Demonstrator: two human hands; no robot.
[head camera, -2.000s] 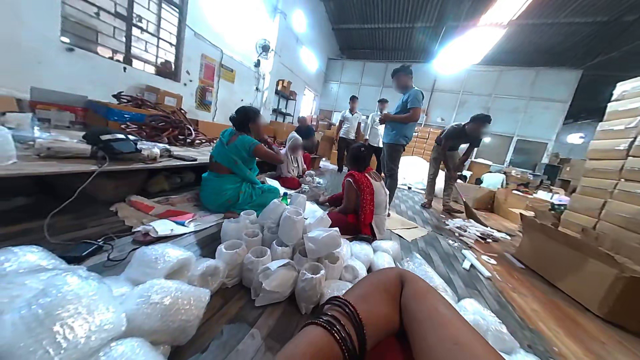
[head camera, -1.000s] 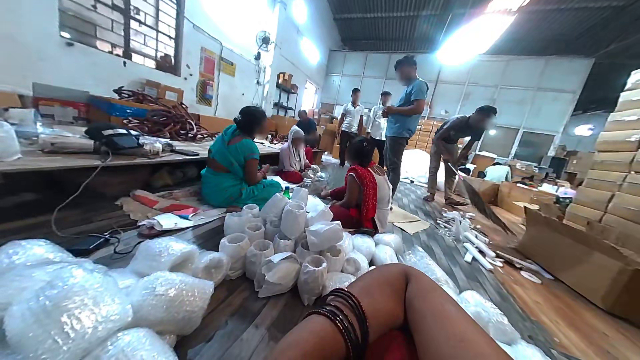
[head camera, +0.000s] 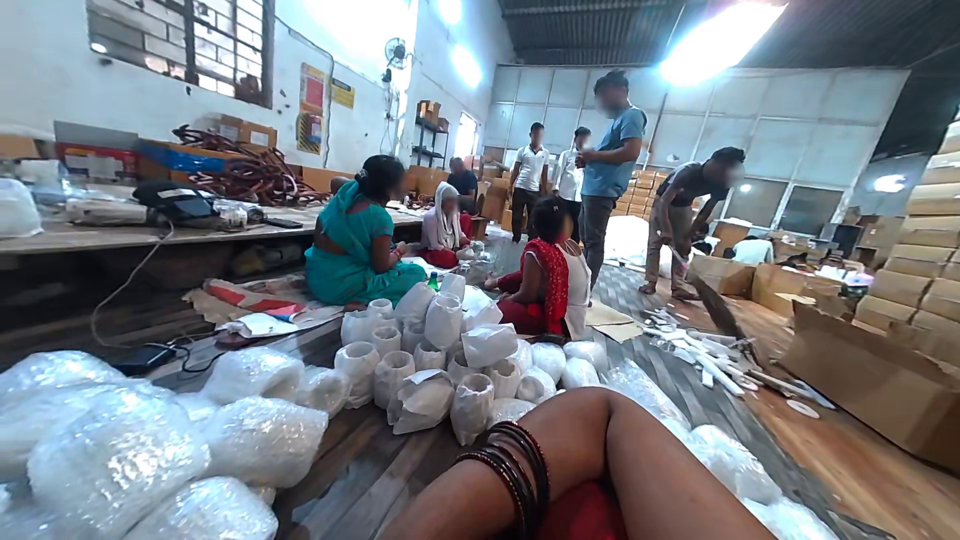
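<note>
Neither my left hand nor my right hand is in view. A bare bent arm (head camera: 577, 435) with dark bangles (head camera: 517, 465) crosses the bottom centre, its elbow pointing forward; the hand is hidden below the frame edge. Just beyond the elbow stand many paper-wrapped, jar-like pieces (head camera: 442, 322), some upright and open at the top, some tilted, heaped together. Bubble-wrapped bundles (head camera: 120, 450) fill the lower left. More wrapped bundles (head camera: 735, 457) lie to the right of the arm.
Several people sit or stand ahead, one in a teal garment (head camera: 349, 255) on the floor. A stooping person (head camera: 694, 202) stands at the right, near scattered white pieces (head camera: 705, 352) and a large cardboard box (head camera: 870, 382). A cable (head camera: 112, 289) hangs from the low platform (head camera: 60, 240) at left.
The stooping person at the right has turned and moved a broom-like thing over the floor by the white pieces. The bent arm has stayed in about the same place.
</note>
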